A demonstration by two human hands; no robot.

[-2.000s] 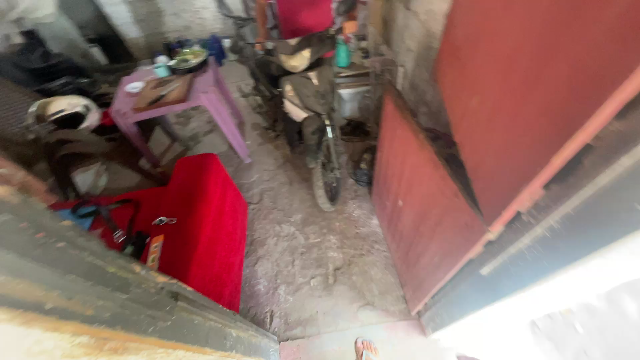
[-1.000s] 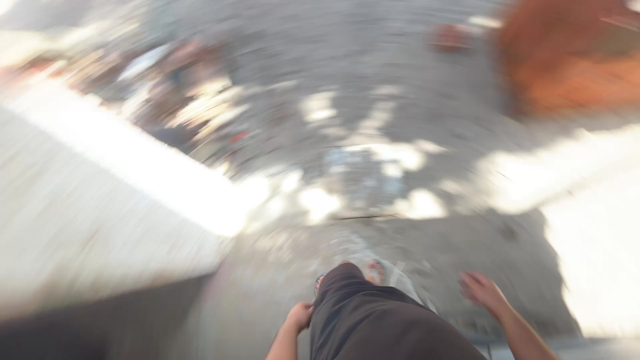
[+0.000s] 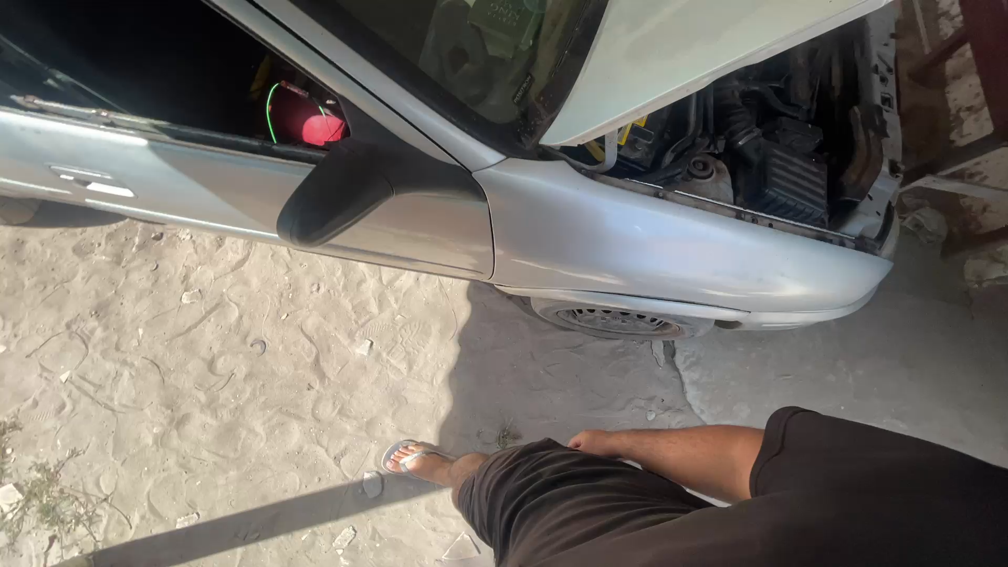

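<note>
My right hand (image 3: 591,442) hangs beside the dark shorts (image 3: 543,488), its fingers partly hidden by the cloth; whether it holds anything cannot be made out. My left hand is out of view. Beyond my right arm stands a silver car (image 3: 630,228) with its hood (image 3: 701,55) raised. The engine bay shows a ribbed black box (image 3: 791,183), a hose and a pale reservoir (image 3: 705,177). A black side mirror (image 3: 339,197) juts from the door, and a red object (image 3: 307,118) with a green cord shows in the side window.
Sandy ground (image 3: 236,339) with small stones and footprints lies beside the car. A cracked concrete slab (image 3: 780,378) is near the front wheel (image 3: 618,320). My foot wears a flip-flop (image 3: 409,457). Weeds (image 3: 59,496) grow at lower left; a reddish metal frame (image 3: 969,157) stands at right.
The view has swung widely, from a room with a motorcycle, through blurred outdoor ground, to the car. My left hand, visible one second ago, has left the view.
</note>
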